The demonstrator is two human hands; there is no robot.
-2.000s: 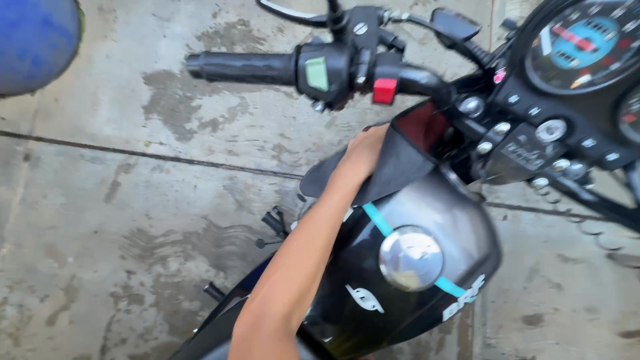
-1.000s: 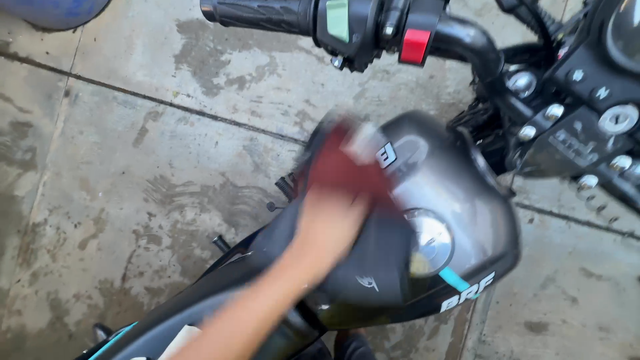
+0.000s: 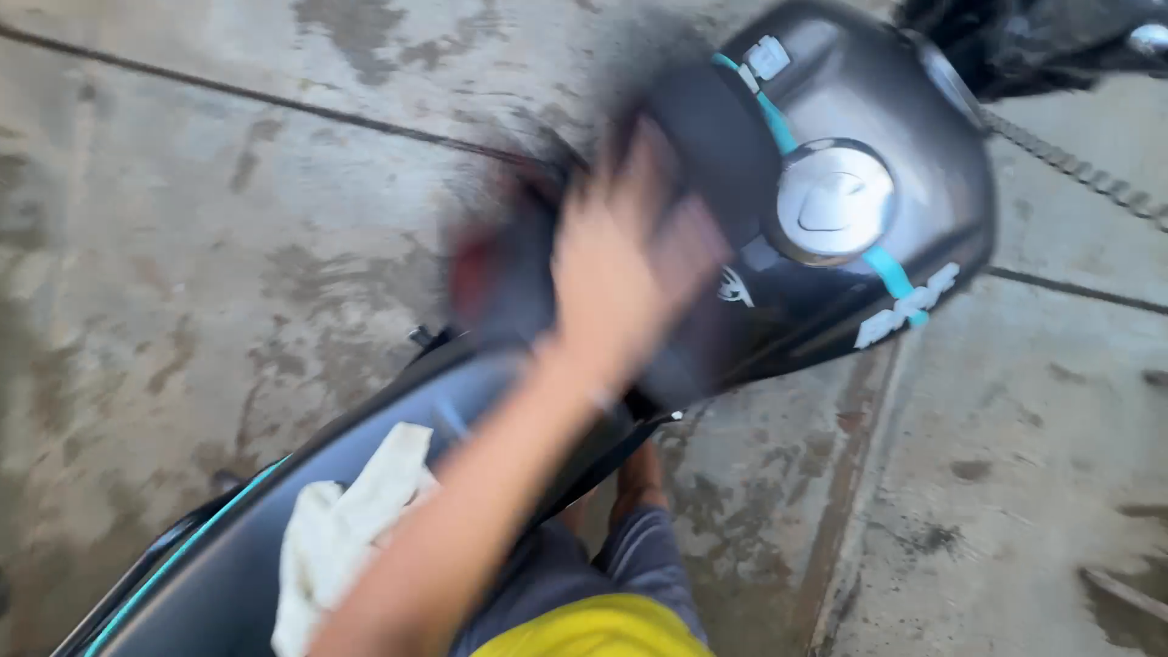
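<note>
My left hand [image 3: 620, 265], blurred, grips a dark cloth [image 3: 721, 137] with a dark red side, over the rear part of a black motorcycle fuel tank [image 3: 949, 192]. Parts of the cloth spread on both sides of the fingers. Just right of it is the round silver fuel cap [image 3: 835, 201], with a teal stripe running on either side. The black seat [image 3: 228, 566] extends to the lower left, and a crumpled white cloth [image 3: 351, 529] lies on it beside my forearm. My right hand is out of view.
Stained concrete floor [image 3: 182, 237] with dark joint lines surrounds the motorcycle. Part of the front end [image 3: 1031, 46] shows at the upper right. My yellow shirt [image 3: 602, 630] and grey shorts are at the bottom, close against the motorcycle's side.
My left hand, with the dark cloth, has moved from the front left side of the tank back toward the seat. The view has shifted rearward, bringing the white cloth into full sight.
</note>
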